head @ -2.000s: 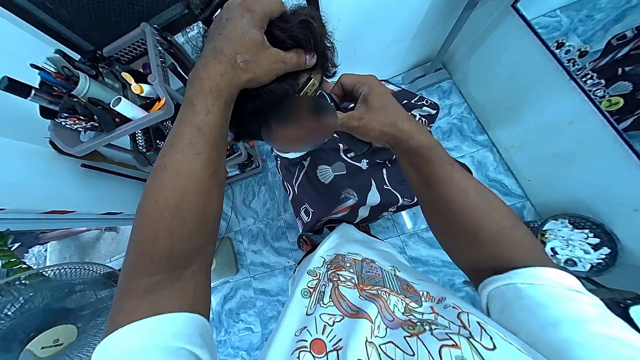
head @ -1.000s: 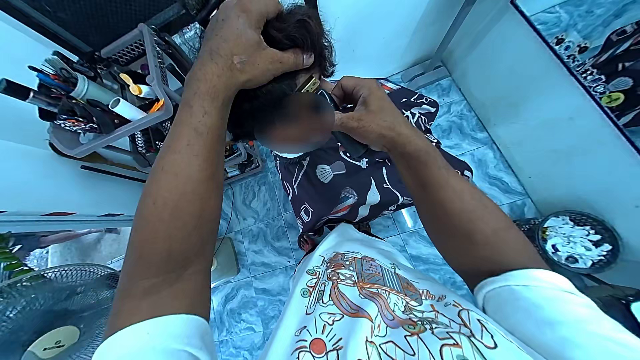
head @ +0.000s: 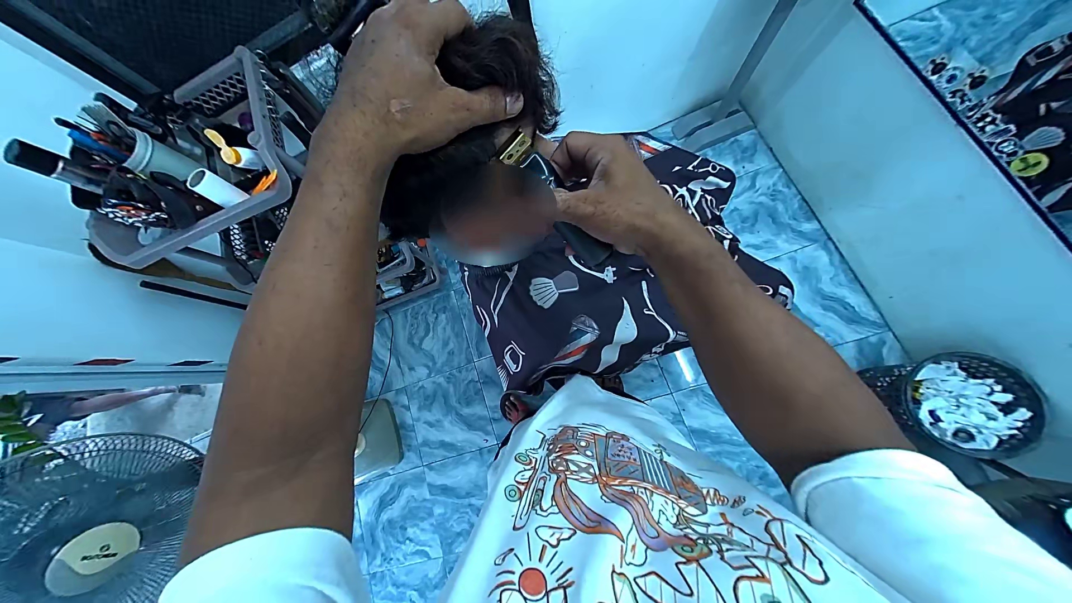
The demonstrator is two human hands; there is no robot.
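Note:
A person in a dark patterned barber cape (head: 586,310) sits before me, with dark wavy hair (head: 502,59). My left hand (head: 419,84) lies on the head, its thumb pressing the hair at the side; its other fingertips are partly hidden. A hair clipper (head: 578,239) with a gold-coloured blade is in my right hand (head: 607,193), gripped between thumb and fingers. The blade rests at the hairline near the ear, just below my left thumb. The clipper's body is partly behind my right fingers.
Plastic baskets of tools and bottles (head: 222,222) stand at the left. A fan (head: 92,536) is at the lower left. At the right are a mesh bin of crumpled white paper (head: 971,406) and a mirror (head: 980,109). The floor has blue marbled tiles (head: 452,410).

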